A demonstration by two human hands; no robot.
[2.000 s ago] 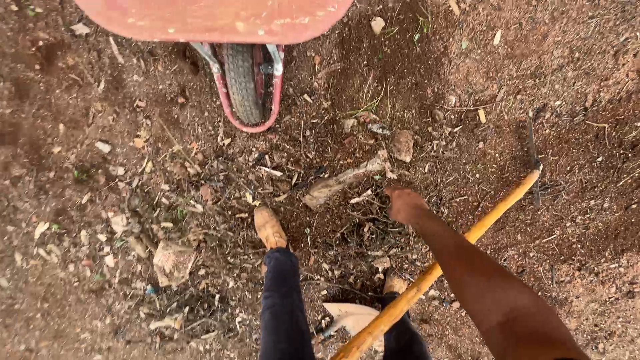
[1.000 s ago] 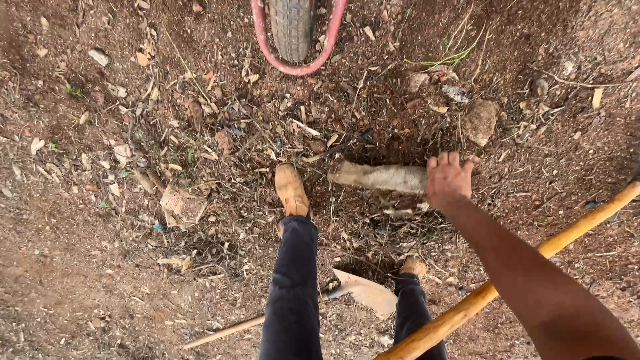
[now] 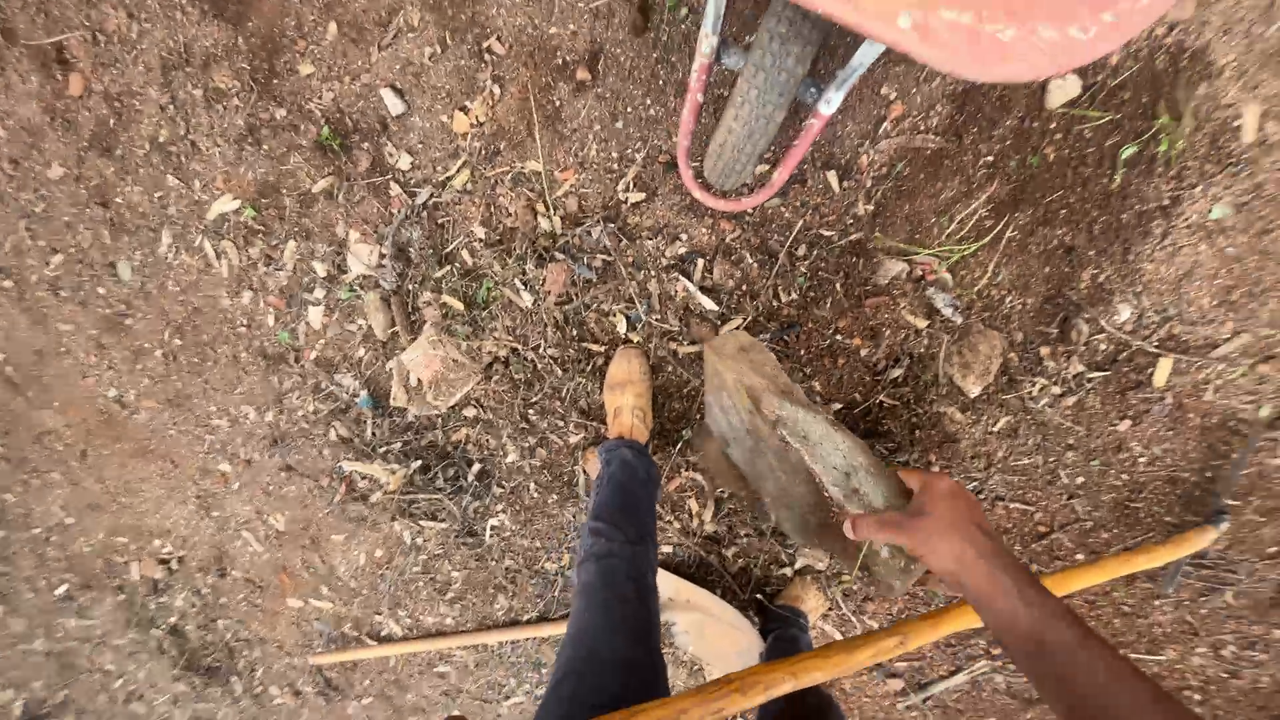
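My right hand [image 3: 925, 525] grips the lower right end of a flat, rough slab [image 3: 800, 450], which looks like stone or concrete and is tilted up from the soil, right of my front boot [image 3: 628, 393]. A long wooden tool handle [image 3: 860, 650] passes beneath my right forearm, with a dark, blurred metal head [image 3: 1235, 480] at its far end. My left hand is out of view, apart from a possible sliver of skin at the bottom edge; what it holds cannot be seen.
A red wheelbarrow [image 3: 990, 35] with a front wheel [image 3: 765, 100] stands ahead. A shovel blade [image 3: 705, 620] lies between my legs, near a thin wooden handle [image 3: 440, 642] on the left. Loose stones, one at the right [image 3: 973, 360] and one at the left [image 3: 435, 370], lie among wood chips.
My right hand has turned the slab up from the ground, where it lay a second ago, so its broad face now shows. Two seconds ago the hand was just beside its end.
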